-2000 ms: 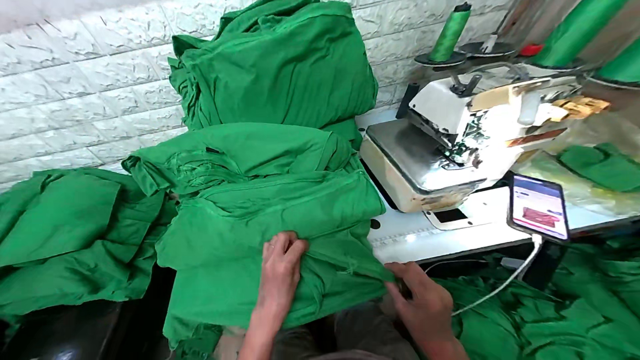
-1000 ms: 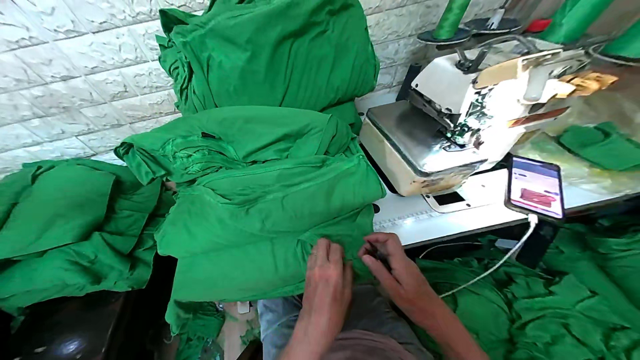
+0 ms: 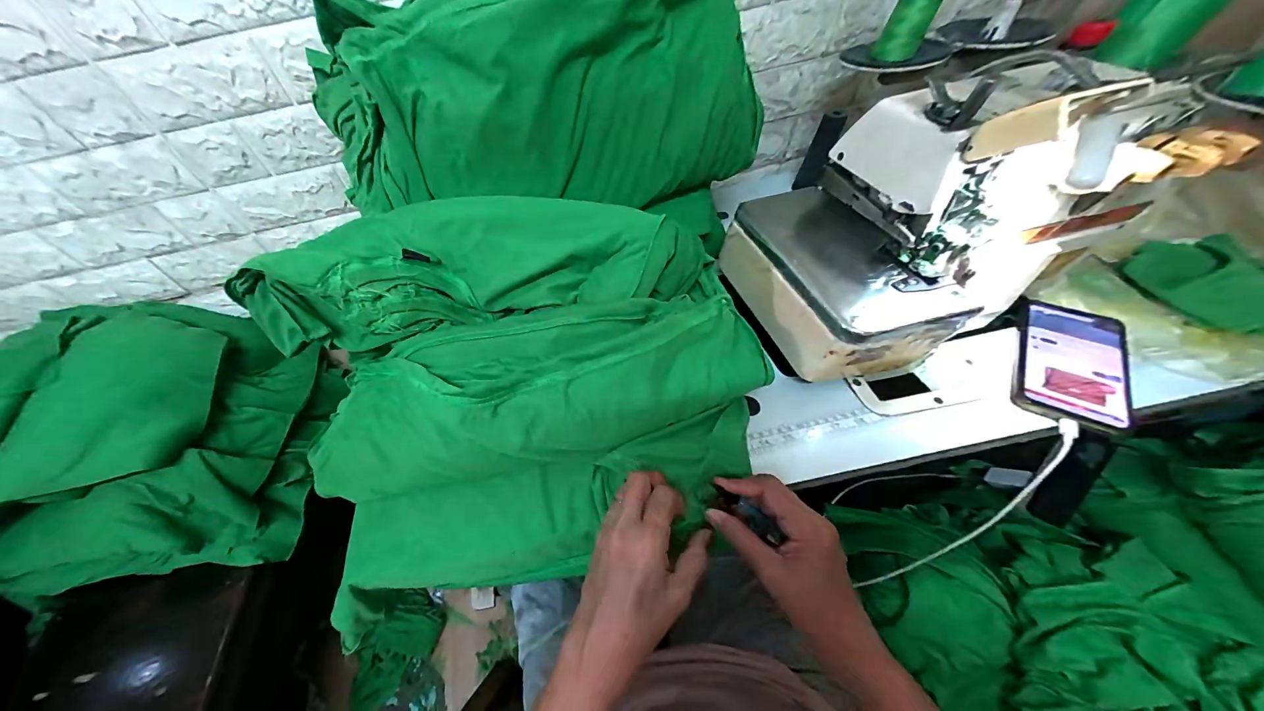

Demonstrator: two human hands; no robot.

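Observation:
A green knit garment (image 3: 474,513) lies spread over my lap and the table edge, under a folded green fabric piece (image 3: 553,385). My left hand (image 3: 637,553) is on the garment's near right part, its fingers bent over the cloth. Close at its right, my right hand (image 3: 790,543) grips a small dark tool (image 3: 755,518), perhaps thread snips, with its tip at the cloth. Whether my left fingers pinch the fabric cannot be made out.
An overlock sewing machine (image 3: 889,237) stands at the right on the white table (image 3: 820,434). A lit phone (image 3: 1074,367) with a white cable is beside it. Green cloth piles lie at the back (image 3: 553,99), left (image 3: 109,415) and lower right (image 3: 1116,583). Thread cones (image 3: 907,30) stand behind.
Two seconds ago my hands were farther apart on the cloth; they are now close together near its right edge. The dark tool shows more plainly in my right hand.

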